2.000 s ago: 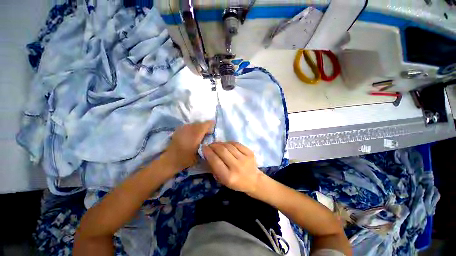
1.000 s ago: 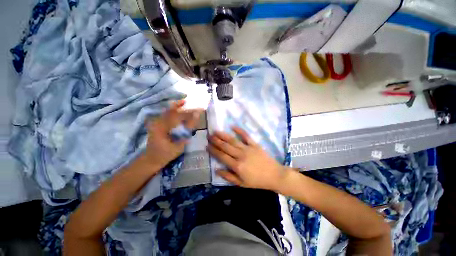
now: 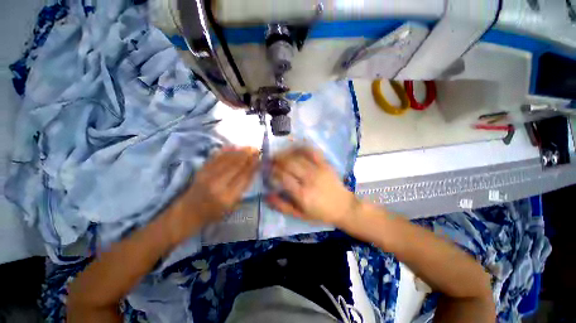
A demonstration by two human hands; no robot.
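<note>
The pale blue garment piece lies bunched to the left of the needle, and a flatter panel with a dark blue edge lies to the right. A narrow seam line runs from the presser foot toward me between my hands. My left hand is blurred and grips the cloth just left of the seam, fingertips near it. My right hand is on the right panel beside the seam, fingers bent and pinching its edge. The ribbed metal knob stands right of the foot.
The white sewing machine head spans the top. Scissors with yellow and red handles and a small red-handled tool lie on the machine bed. A measuring scale runs along the front edge. A floral heap sits at lower right in a blue bin.
My left hand, open and lifted a second ago, has moved right to the cloth by the seam. My right hand has moved slightly up, its fingers now bent. The view has shifted a little.
</note>
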